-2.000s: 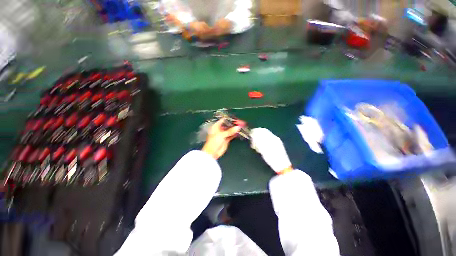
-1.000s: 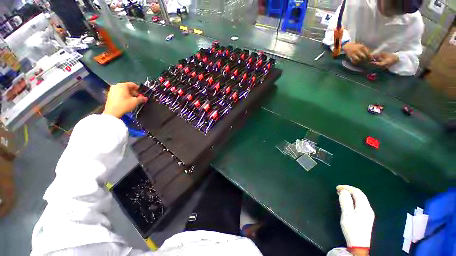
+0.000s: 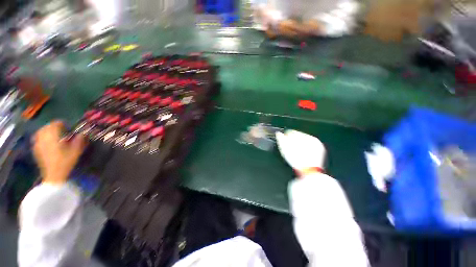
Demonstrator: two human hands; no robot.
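Note:
Rows of clamped units (image 3: 133,96), black with red bands and silver wire legs, stand on the black foam tray (image 3: 128,167) at the left. My bare left hand (image 3: 55,151) is just left of the tray's near-left corner, blurred, with fingers apart and nothing seen in it. My white-gloved right hand (image 3: 302,151) is over the green bench, its fingertips at the right edge of a small pile of clear plates (image 3: 258,136). Blur hides whether it grips a plate.
A red housing (image 3: 307,105) and a red-and-white piece (image 3: 306,76) lie beyond the plates. A blue tote (image 3: 412,172) is at the right, with white paper slips (image 3: 380,166) beside it. A person's hands (image 3: 292,27) are across the bench. An orange stand (image 3: 35,99) is at far left.
My left hand has come away from the row at the tray's left corner, where it touched a unit. My right hand has moved from bare bench to the plates. The view has swung right.

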